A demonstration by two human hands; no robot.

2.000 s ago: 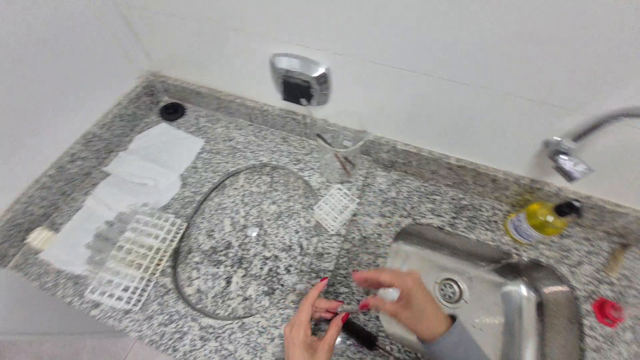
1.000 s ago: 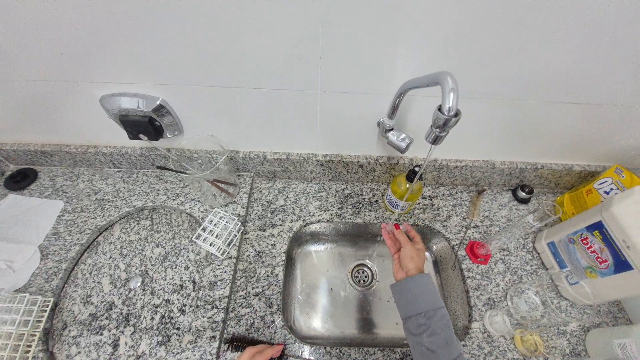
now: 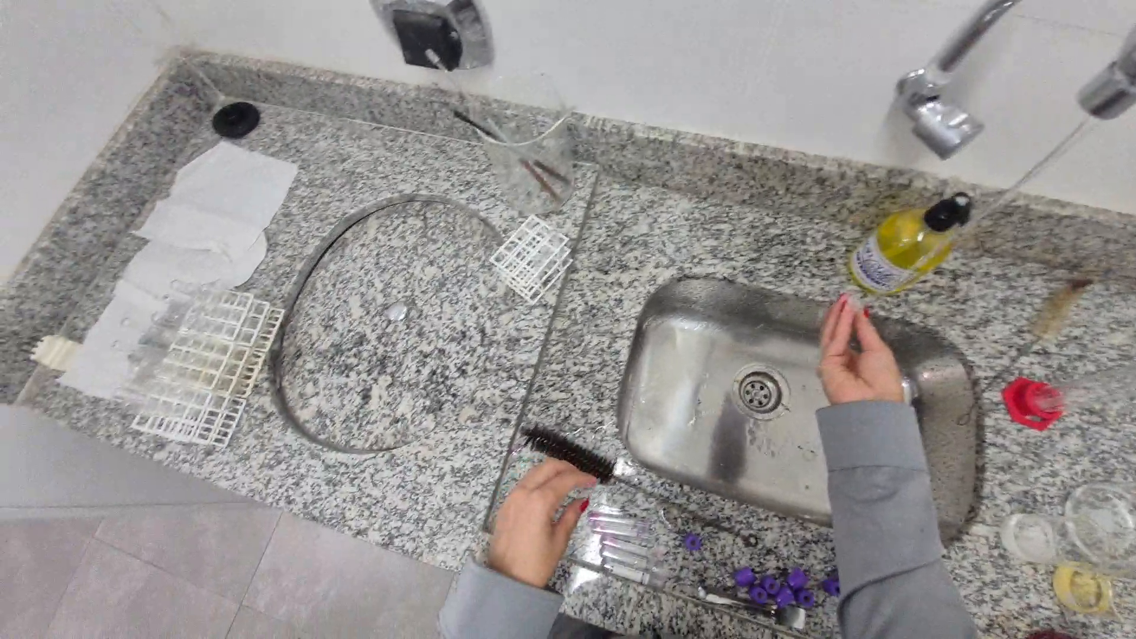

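Observation:
My right hand (image 3: 856,355) is over the right part of the steel sink (image 3: 683,346), its fingertips together around a small clear piece, below the stream from the faucet (image 3: 941,111). Beside the sink's lower left corner, my left hand (image 3: 537,519) has thumb and fingers apart, close by the black bristle brush (image 3: 568,451); whether it touches the brush is unclear. Just right of that hand lie several clear glass tubes (image 3: 626,541). Purple caps (image 3: 785,586) are grouped on the granite below the sink, near a metal tool (image 3: 741,603).
A yellow soap bottle (image 3: 901,253) stands behind the sink. On the left are wire-grid racks (image 3: 209,364), white paper (image 3: 217,195) and a small white rack (image 3: 532,257) by a glass beaker (image 3: 532,169). A red base (image 3: 1029,404) and glassware (image 3: 1100,524) are at right.
The view has swung left since one second ago. Two seconds ago both hands were together near the sink's left edge; now they are apart, the right one over the sink.

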